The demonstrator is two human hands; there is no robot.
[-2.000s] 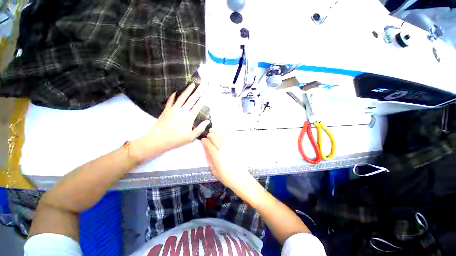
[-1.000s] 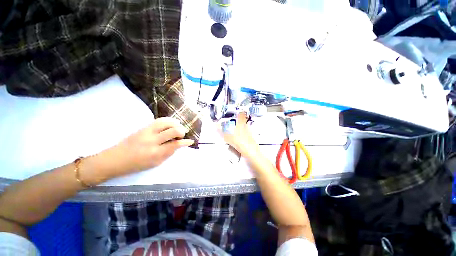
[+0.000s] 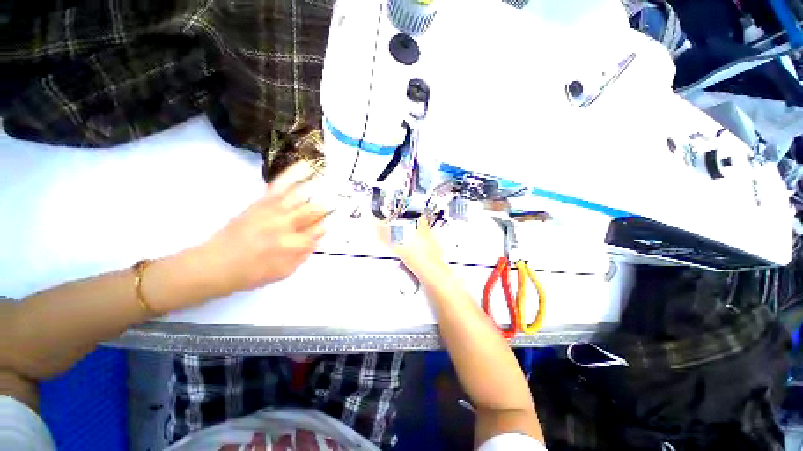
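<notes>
The dark plaid garment (image 3: 255, 66) lies in a heap at the upper left, left of the machine head. My left hand (image 3: 280, 231) pinches a bunched corner of it at the head's left end. My right hand (image 3: 414, 242) is at the needle area under the white sewing machine (image 3: 493, 97); its fingertips are overexposed and partly hidden by metal parts, so I cannot tell whether they hold anything. The scissors (image 3: 513, 295), with one red and one yellow handle, lie on the machine bed right of my right hand.
The white table's grey edge (image 3: 352, 338) runs across in front of my lap. A dark garment pile (image 3: 687, 361) with white loops lies at the lower right. The black control panel (image 3: 678, 242) is at the right of the machine. Blue material shows below the table.
Over two seconds my right hand has moved from the garment edge to the needle area. My left hand has drawn the corner away from the bed, and it is now bunched. The view has shifted.
</notes>
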